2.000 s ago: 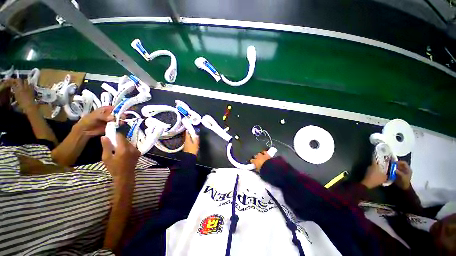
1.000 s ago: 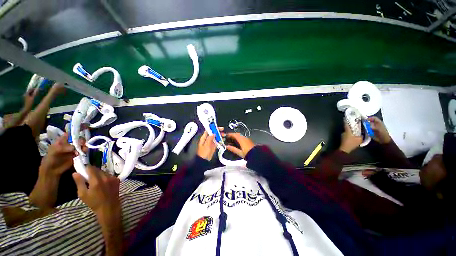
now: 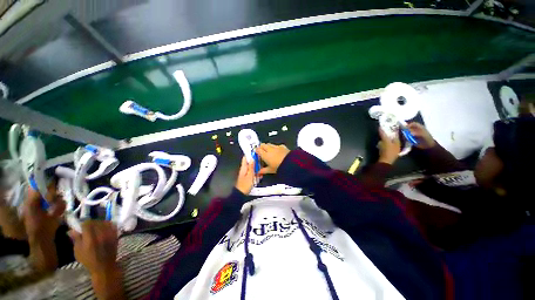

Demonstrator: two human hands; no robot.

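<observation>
A white curved device (image 3: 249,140) with a blue strip along its end housing is held upright in front of my chest. My left hand (image 3: 246,174) grips it low, below the blue strip. My right hand (image 3: 273,157) has its fingers on the blue strip from the right side. The device's curved arm shows partly below the hands, near my clothing. A white roll (image 3: 318,142) lies on the black bench to the right of my hands.
Piled white devices (image 3: 126,187) and a separate white piece (image 3: 203,174) lie left. One device (image 3: 141,111) rests on the green belt (image 3: 264,82). A yellow stick (image 3: 355,164) lies right. Persons' hands work on both sides. Small scraps (image 3: 273,133) lie beyond my hands.
My view has shifted, so the bench appears further left. My right hand has moved up onto the blue strip. Earlier my left hand went from the pile area to the device.
</observation>
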